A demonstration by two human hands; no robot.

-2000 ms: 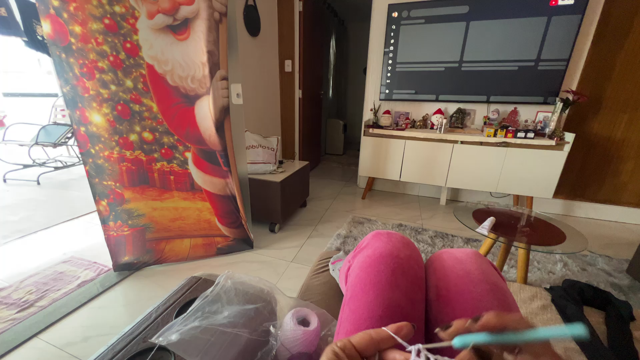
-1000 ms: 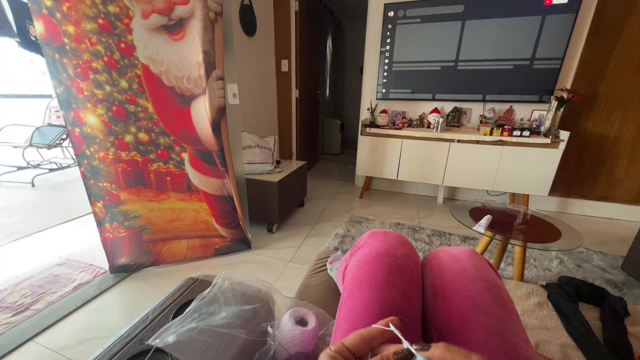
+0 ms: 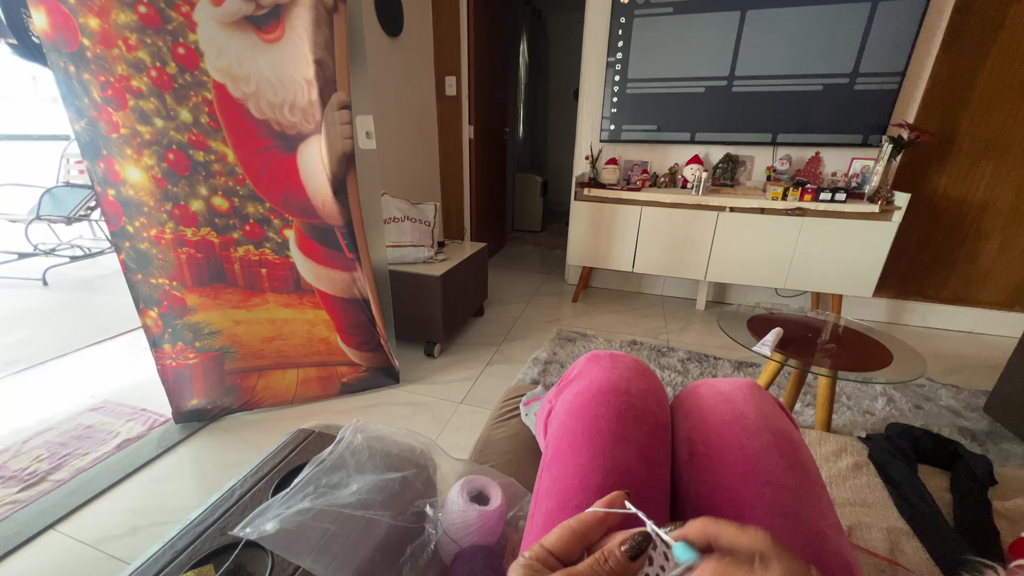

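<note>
Low in the view, in front of the pink-clad knees, my left hand (image 3: pixel 592 540) pinches a small piece of white openwork crochet (image 3: pixel 658 556), with a strand of thread over its raised index finger. My right hand (image 3: pixel 732 548) grips a crochet hook with a light blue handle (image 3: pixel 686 552); the hook's tip is at the thread beside my left fingers. Both hands are partly cut off by the bottom edge. To their left, a cone of pale pink thread (image 3: pixel 474 516) stands in a clear plastic bag (image 3: pixel 360 480), with a purple ball (image 3: pixel 478 560) below it.
A dark tray with round cup wells (image 3: pixel 232 488) lies under the bag at left. Black cloth (image 3: pixel 928 472) rests on the beige cover at right. Beyond are a round glass table (image 3: pixel 888 364), a grey shaggy rug (image 3: pixel 560 352), a white sideboard (image 3: pixel 680 240) and a Santa-printed panel (image 3: pixel 264 304).
The blue-handled hook lay sideways, pointing right, two seconds ago; now its handle end is foreshortened near my left fingers. My right hand has turned with it. Both hands still hold the work.
</note>
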